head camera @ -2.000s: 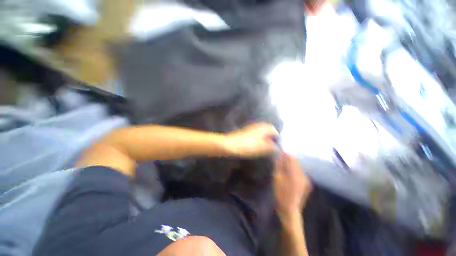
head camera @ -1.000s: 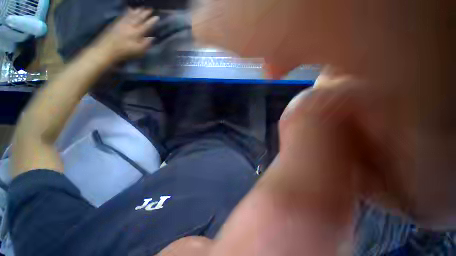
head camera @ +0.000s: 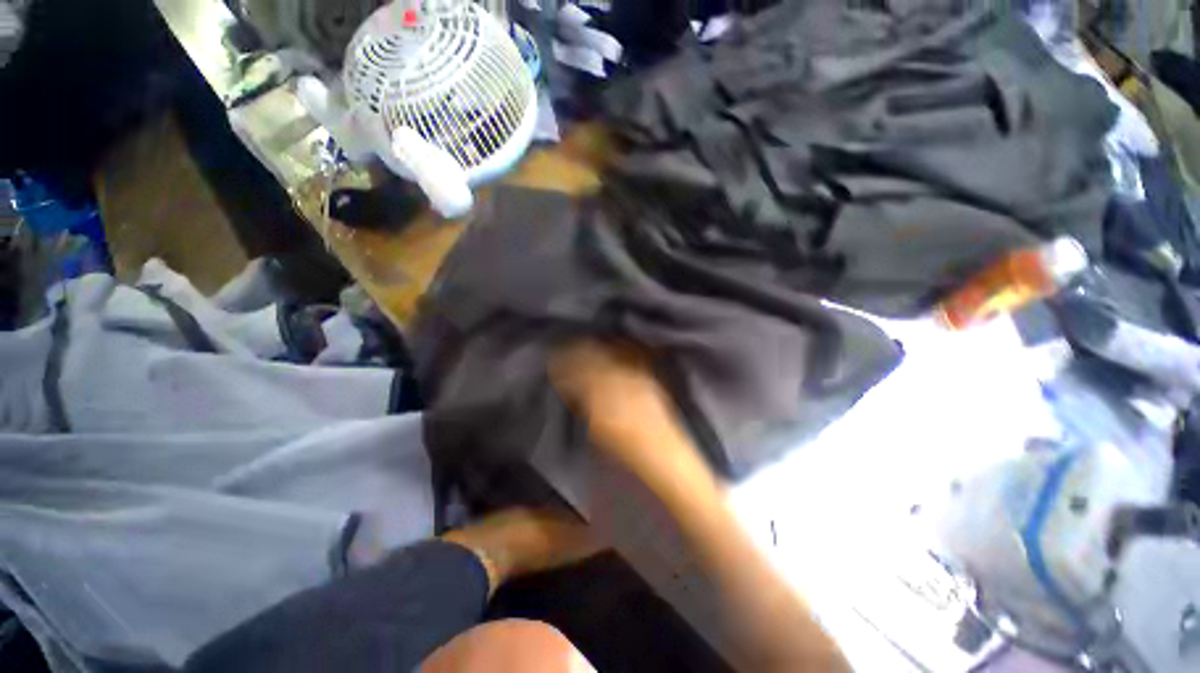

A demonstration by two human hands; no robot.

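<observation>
A large dark grey garment piece [head camera: 526, 250] is draped over the table edge in front of me. My right arm reaches in from the bottom right. My right hand [head camera: 599, 381] lies blurred against this cloth, and its fingers cannot be made out. My left hand [head camera: 559, 539] is low by my lap, mostly hidden under the cloth's near part, so its grip cannot be seen. Pale grey cloth pieces [head camera: 237, 447] with dark strips hang at the left of my lap.
A white fan [head camera: 441, 86] stands beyond the cloth. A heap of dark grey garments [head camera: 895, 145] covers the table's far side. An orange and white object [head camera: 1007, 287] lies against it. The pale sewing machine [head camera: 1079, 513], with a blue line, is at right beside strong glare on the white table [head camera: 855, 487].
The view has swung left, bringing the fan and garment heap in. My right arm, large and close to the camera before, now reaches to the cloth. My left hand has come down from the table to my lap.
</observation>
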